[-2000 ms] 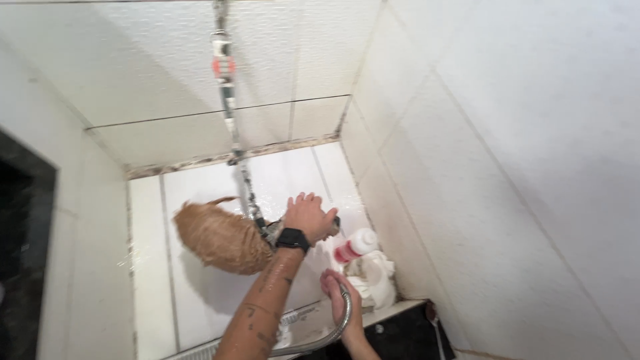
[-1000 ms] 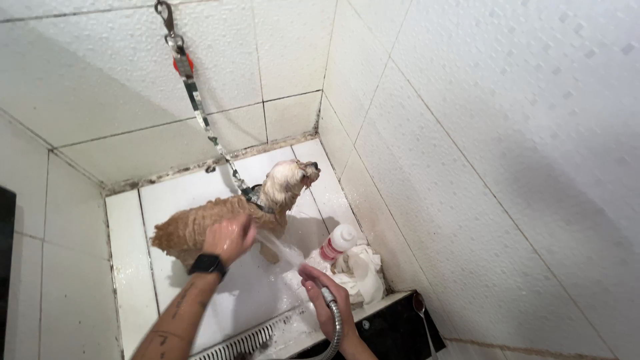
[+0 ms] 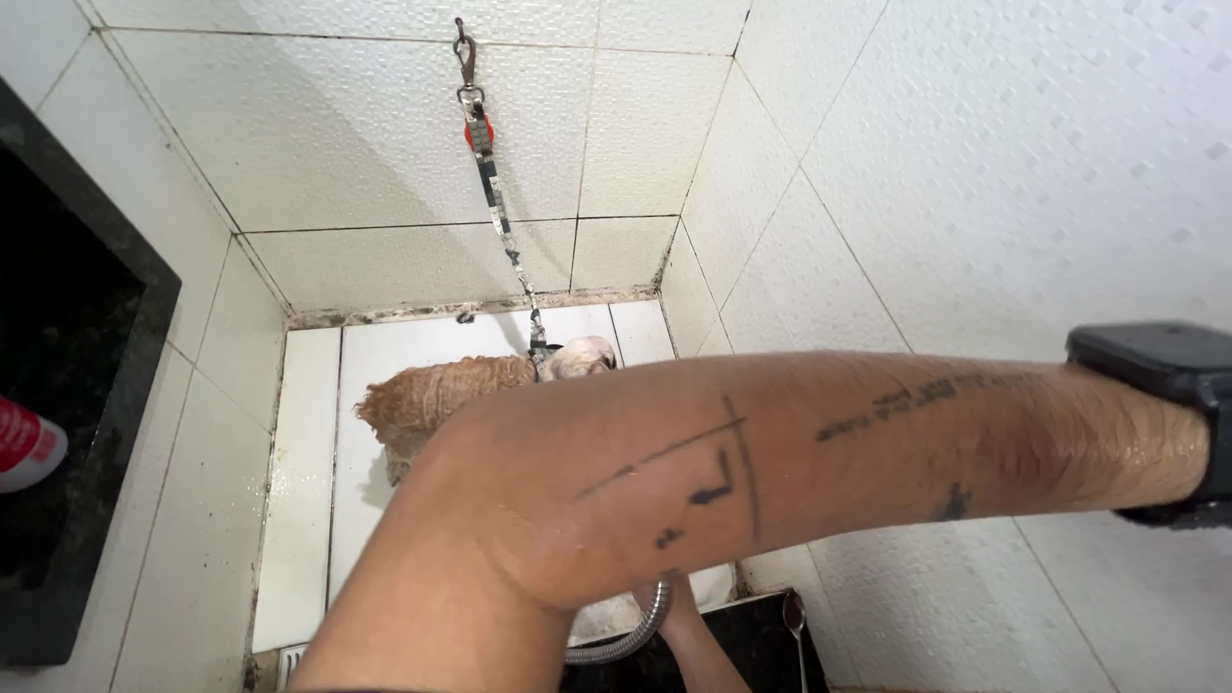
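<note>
My left forearm, with a black watch [image 3: 1155,385] at the wrist, spans the view; my left hand is beyond the right edge. Behind this forearm shows part of my right hand [image 3: 674,592], its fingers mostly hidden, closed at the metal shower hose [image 3: 635,640]. A wet dog with curly tan fur [image 3: 452,390] stands on the white tiled floor [image 3: 298,481], its pale head [image 3: 582,356] partly covered by my arm. A patterned leash [image 3: 496,197] runs from its neck up to a metal snap hook [image 3: 467,63] on the wall.
A red and white bottle [image 3: 29,448] lies at the left edge, over a black stone ledge [image 3: 130,327]. Tiled walls [image 3: 962,221] enclose the floor. At the bottom are a drain grate [image 3: 292,664], a black ledge [image 3: 770,616] and a spoon [image 3: 797,626]. A pale crumpled thing [image 3: 714,585] shows under my arm.
My left hand has left the dog's back and moved right, out of view. Its forearm now covers the middle. My right hand remains low at the hose.
</note>
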